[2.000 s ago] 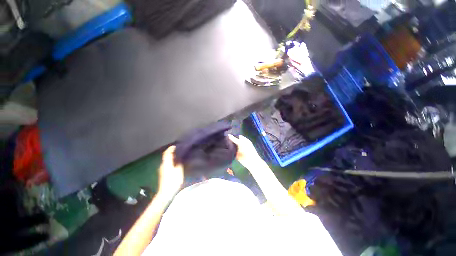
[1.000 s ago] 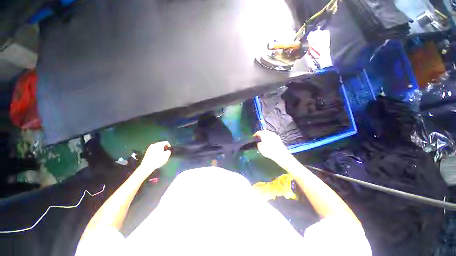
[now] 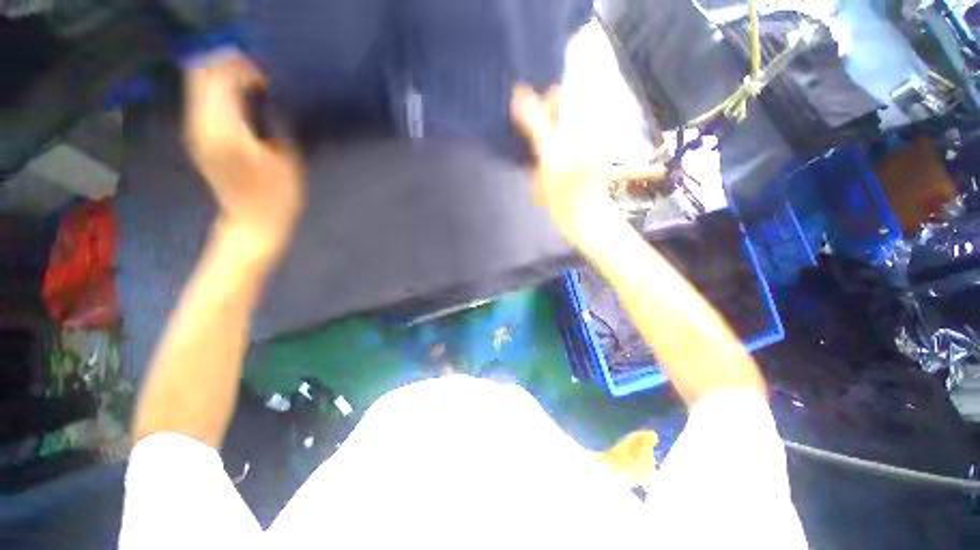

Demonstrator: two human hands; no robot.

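A dark navy skirt (image 3: 398,64) is held up by its near edge over the far part of the grey pressing table (image 3: 430,215). It is blurred and its far end runs out of the top of the picture. A small pale label shows at its near edge. My left hand (image 3: 242,140) grips its left corner and my right hand (image 3: 553,134) grips its right corner, both blurred. The steam iron (image 3: 643,183) sits at the table's right end, partly hidden behind my right forearm.
A blue plastic crate (image 3: 782,335) with dark cloth stands below the table at right. A yellow hose (image 3: 741,97) runs above the iron. A red bag (image 3: 81,263) lies past the left end. Yellow-orange cloth (image 3: 634,457) lies below. Dark folded garments (image 3: 806,70) are at upper right.
My hands have moved from low in front of my body up and forward over the table. The skirt has gone with them and is now spread wide between them.
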